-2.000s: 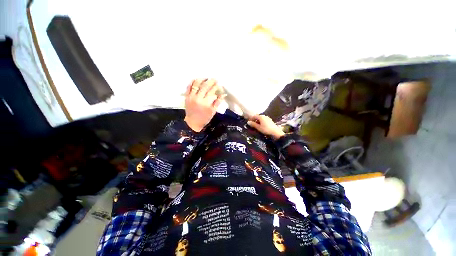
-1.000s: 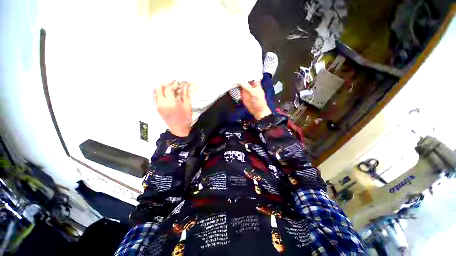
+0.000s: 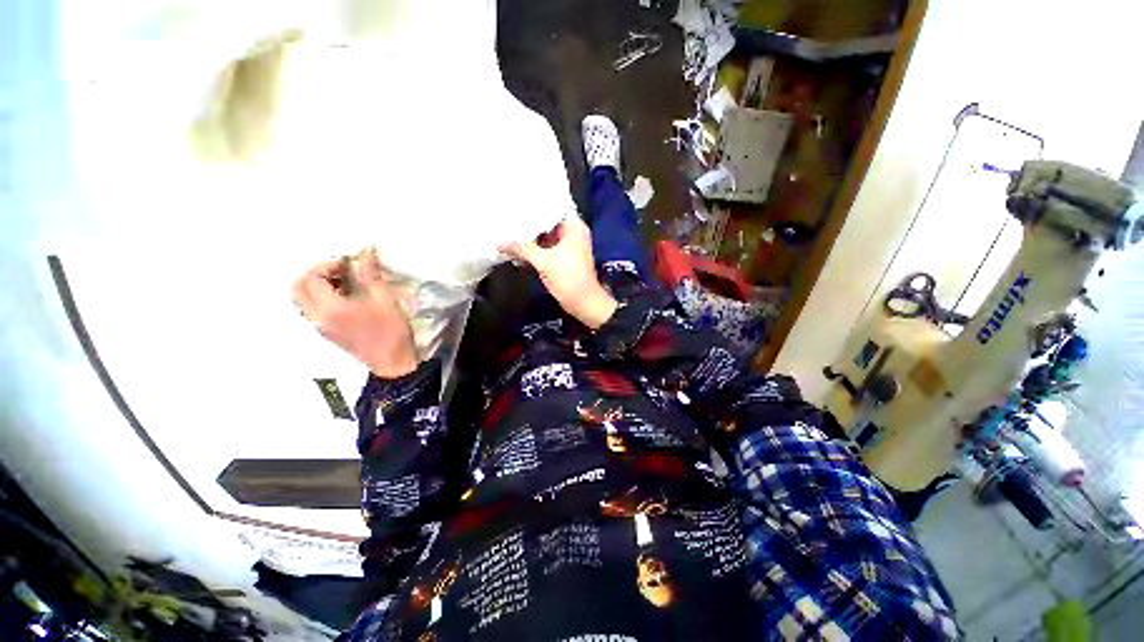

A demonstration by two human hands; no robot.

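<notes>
A pale cream-white fabric piece (image 3: 433, 307) lies over the near edge of the white-covered table; the glare hides most of its outline. My left hand (image 3: 360, 314) pinches the fabric near its edge with thumb and fingers. My right hand (image 3: 565, 270) pinches the fabric edge farther right. The edge between the hands hangs slightly loose. A small dark label (image 3: 334, 398) lies on the white surface below my left hand. Whether a needle or pin is held cannot be seen.
A dark block (image 3: 295, 483) and a thin curved ruler (image 3: 119, 376) lie on the table at left. A cream sewing machine (image 3: 966, 339) stands at right, with black-handled shears (image 3: 926, 299) beside it. A red object (image 3: 703, 270) and scraps (image 3: 715, 138) are on the floor.
The view has turned, bringing the sewing machine more fully into view at right. Both hands still hold the fabric and appear farther left and lower; more folds show beside my left hand.
</notes>
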